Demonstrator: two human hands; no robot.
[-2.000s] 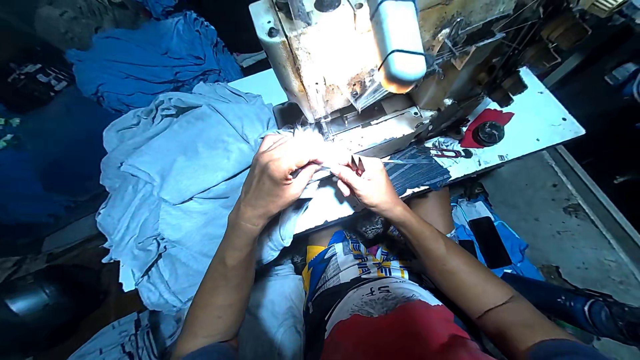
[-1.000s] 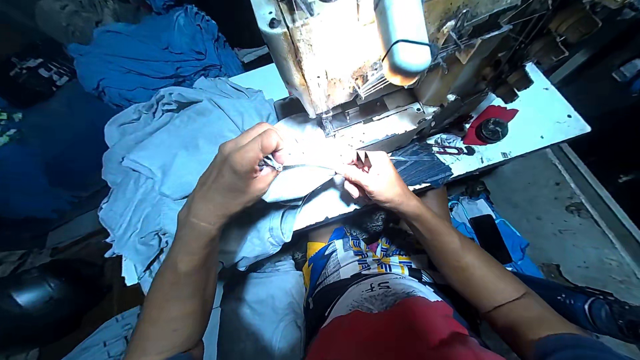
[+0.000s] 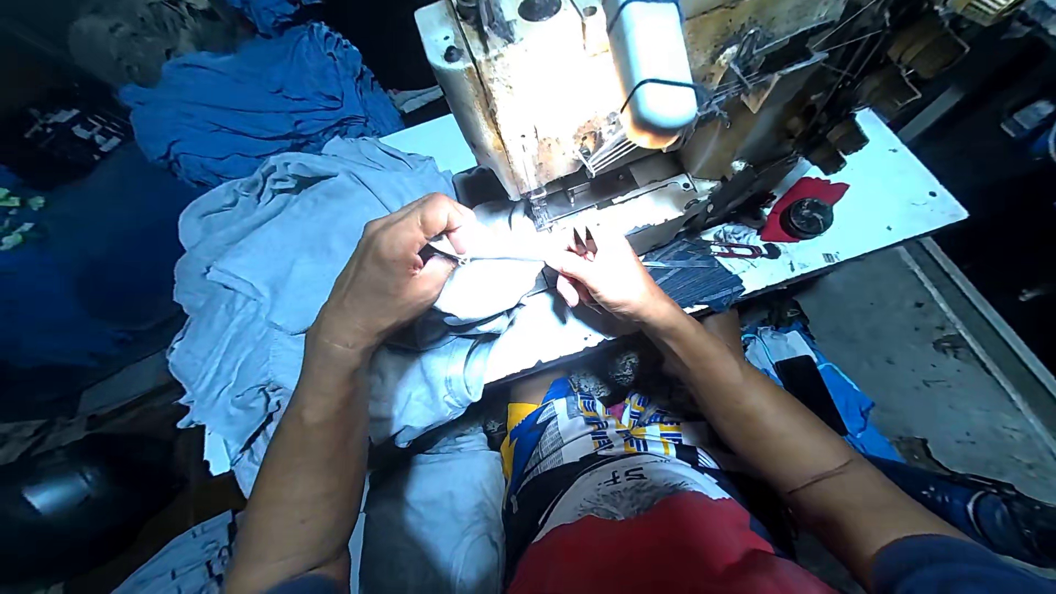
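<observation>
Just in front of the needle area of an industrial sewing machine (image 3: 569,91), my left hand (image 3: 396,268) pinches the edge of a light blue-grey fabric piece (image 3: 487,289). My right hand (image 3: 602,276) holds the other end of that edge, with dark pointed tips, apparently of a small cutting tool (image 3: 584,241), between its fingers. The edge runs taut between both hands. Glare washes out the cloth near the needle. A large heap of light blue-grey garments (image 3: 272,239) lies left of my left hand.
A dark blue fabric heap (image 3: 256,99) is behind at the left. On the white table (image 3: 899,181) at right are a red cloth (image 3: 829,191) under a black round object (image 3: 810,219), a red-handled tool (image 3: 738,250) and dark striped fabric (image 3: 697,276). A phone (image 3: 808,392) lies below.
My hands were close together two seconds ago; my left hand has moved left, away from my right. The fabric edge now stretches between them.
</observation>
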